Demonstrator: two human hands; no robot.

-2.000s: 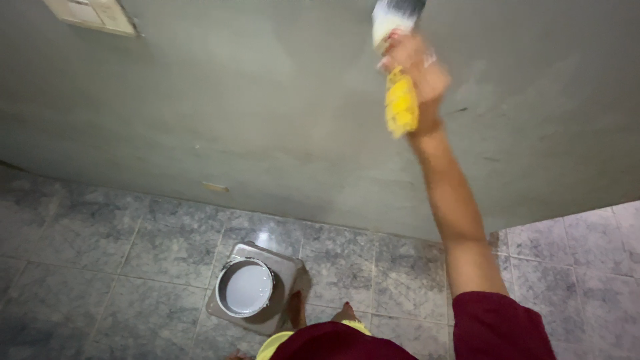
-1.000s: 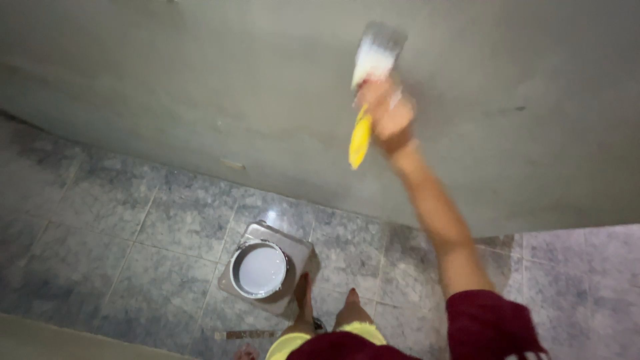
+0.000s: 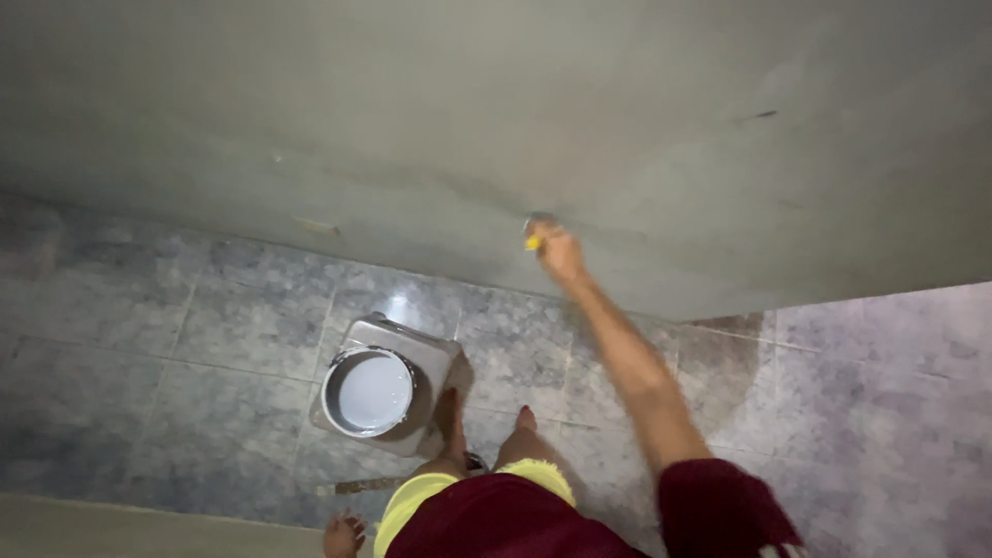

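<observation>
My right hand (image 3: 561, 249) grips a paintbrush (image 3: 533, 242) with a yellow handle against the lower part of the grey wall (image 3: 496, 139). Most of the brush is hidden by the hand, and its bristles are blurred. My left hand (image 3: 345, 533) hangs low at the bottom edge, fingers spread, holding nothing. An open round can of whitish-grey paint (image 3: 376, 393) stands on a grey plastic stool (image 3: 422, 353), left of my legs.
Grey marbled floor tiles (image 3: 240, 387) run along the wall's foot. A flat, stained strip (image 3: 368, 486) lies on the floor beside my leg. My bare feet are right of the stool. Another wall edge (image 3: 116, 523) shows at bottom left.
My right hand has moved down the wall with the brush. My left hand has come further into view at the bottom edge.
</observation>
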